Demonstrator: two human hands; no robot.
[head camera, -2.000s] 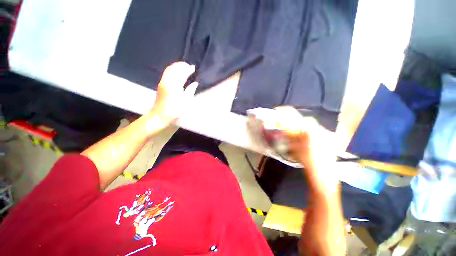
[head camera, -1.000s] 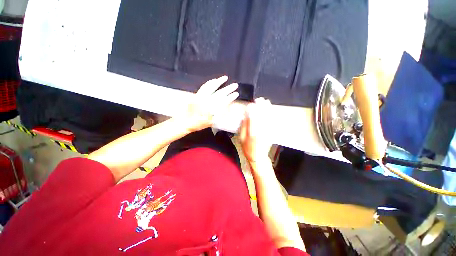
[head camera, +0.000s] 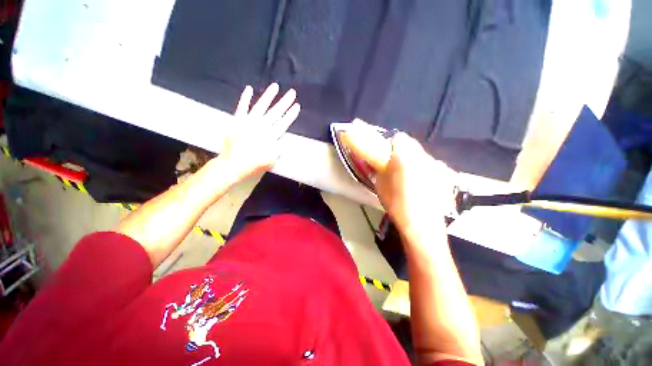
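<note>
A dark garment panel (head camera: 372, 64) lies flat on the white pressing table (head camera: 86, 43), its straight end near the table's front edge. Long seams run up it. My left hand (head camera: 261, 129) is flat with fingers spread, its fingertips at the panel's end, holding nothing. My right hand (head camera: 411, 171) grips the handle of the steam iron (head camera: 345, 154). The iron's pointed tip is at the panel's end, right of my left hand. The hand covers much of the iron.
A dark blue pad (head camera: 583, 168) lies at the table's right side, with a light blue block (head camera: 549, 250) by the edge. The iron's cable and hose (head camera: 572, 204) run off to the right. Dark cloth (head camera: 93, 143) hangs below the table at left.
A second ago the iron stood at the right and both hands were together at the panel's end. Now my right hand has the iron at the panel's end, and my left hand has moved left.
</note>
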